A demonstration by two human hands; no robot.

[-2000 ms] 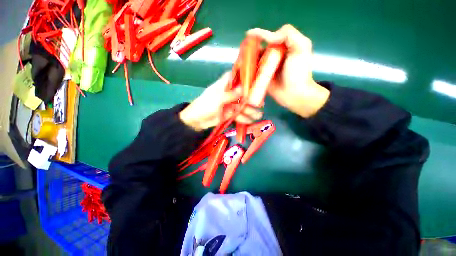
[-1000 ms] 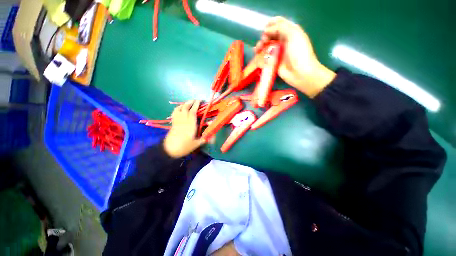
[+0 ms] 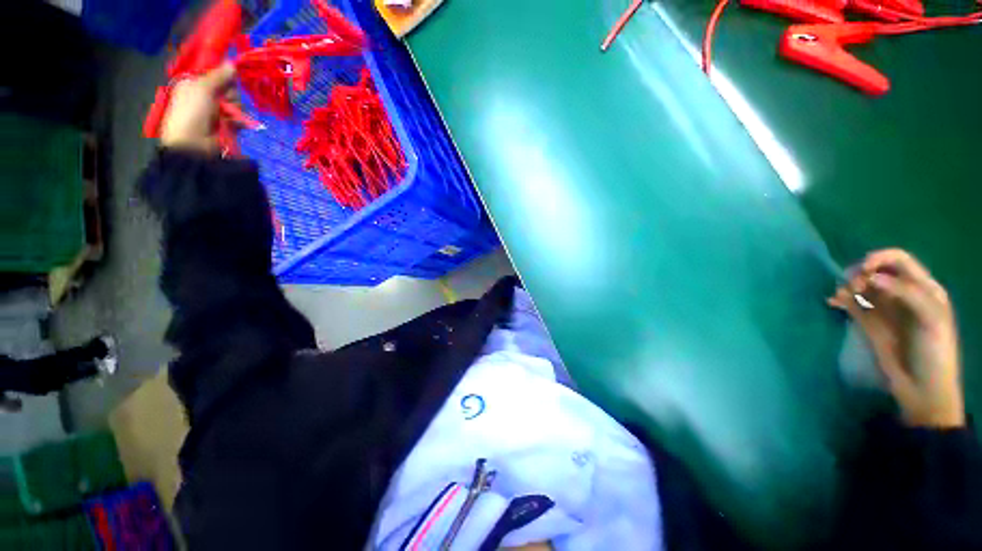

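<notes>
My left hand [image 3: 197, 108] is at the upper left, over the far left side of the blue perforated crate [image 3: 431, 231]. It is closed around a bunch of red battery clamps [image 3: 208, 38], which is blurred. More red clamps with cable tails [image 3: 353, 145] lie inside the crate, some right beside the held bunch. My right hand [image 3: 910, 323] is over the green bench mat [image 3: 668, 258] at the right, fingers curled; a small pale glint shows at the fingertips, too small to name. Loose red clamps [image 3: 829, 48] lie on the mat at the upper right.
The bench edge runs diagonally beside the crate. A brown board corner [image 3: 415, 15] shows at the top. Green crates [image 3: 70, 474] and a red-and-blue crate [image 3: 131, 519] stand on the floor at the lower left. A person's shoe and dark leg [image 3: 102, 357] show at the left.
The clamps that lay on the mat before me are gone from there. My left hand has moved from the bench to the crate with a bunch. My right hand has let go of its clamp. The view has turned left.
</notes>
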